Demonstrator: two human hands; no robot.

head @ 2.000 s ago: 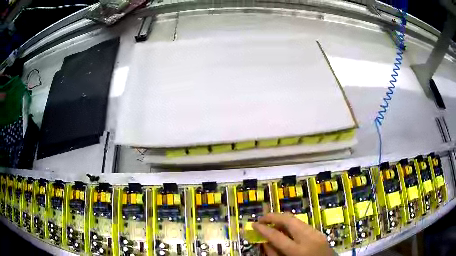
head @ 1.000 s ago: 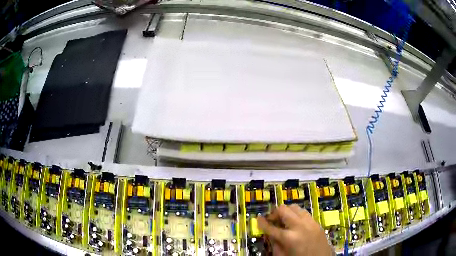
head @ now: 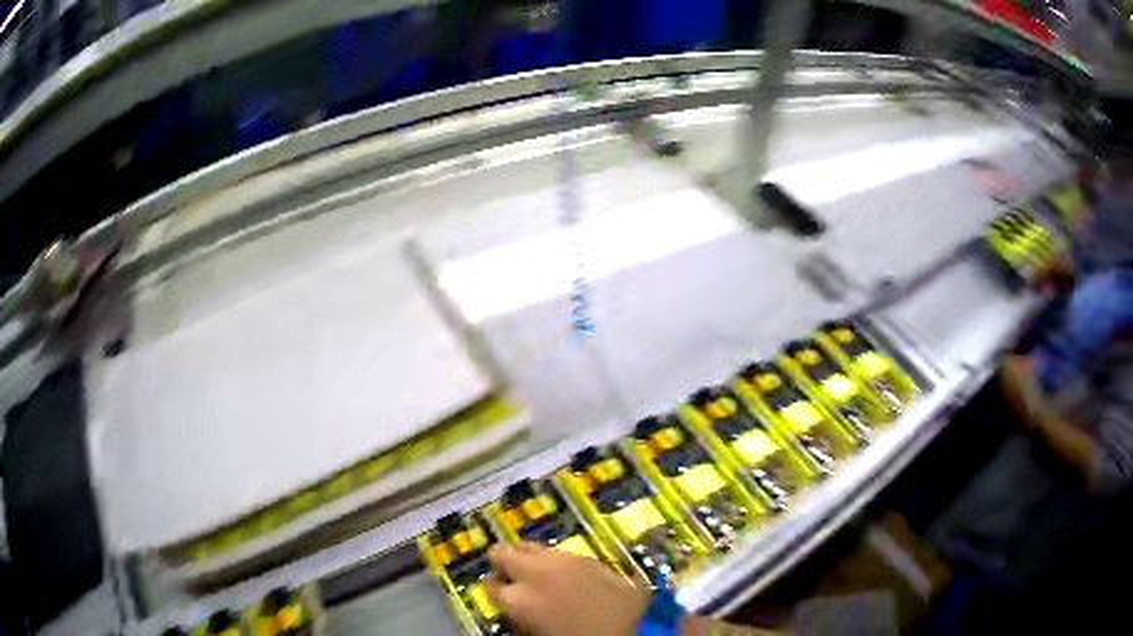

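Note:
My right hand [head: 559, 591], with a blue wrist strap [head: 661, 611], is at the bottom centre over the left end of a row of circuit boards [head: 686, 462]. Its fingertips touch the leftmost board of this row, by a yellow transformer [head: 482, 603]; blur hides whether they grip it. The other boards to the right each carry a yellow transformer, such as this one [head: 753, 446]. My left hand is out of view.
A white separator sheet [head: 286, 385] lies on yellow transformers at left, beside a black mat [head: 50, 497]. A few more boards [head: 276, 614] show at bottom left, across a gap. A blue coiled cord [head: 580, 304] hangs behind. Another person's arm [head: 1050, 416] is at right.
The view has swung right and is blurred. A gap now shows in the board row, left of my right hand. The other person has come into view.

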